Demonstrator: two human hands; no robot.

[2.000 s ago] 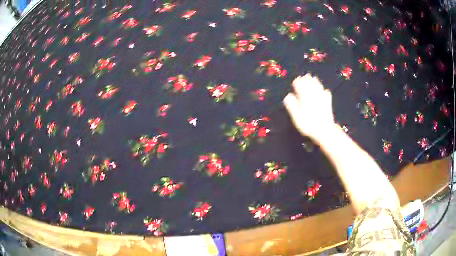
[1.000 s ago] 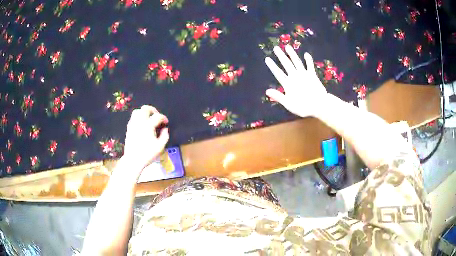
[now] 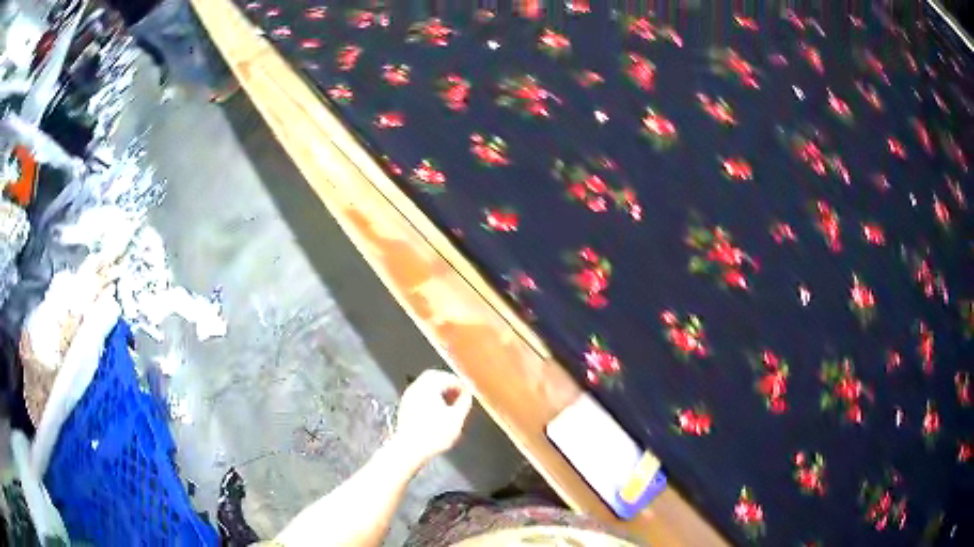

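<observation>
The floral fabric, dark with small red rose clusters, lies flat over the table at the centre and right. Its edge runs diagonally along the brown wooden table edge. My left hand is beside the table's outer edge at lower centre, off the fabric, with its fingers curled; nothing shows in it. A white-and-purple item lies on the wooden edge, right of my left hand. My right hand is out of the picture.
A grey concrete floor runs along the table's left side. White scraps lie on it at the left. A blue plastic crate stands at the lower left, with an orange thing above it at the far left.
The view has swung left along the table edge. My left hand has moved off the cloth to outside the table edge. My right hand, spread over the cloth before, has left the picture.
</observation>
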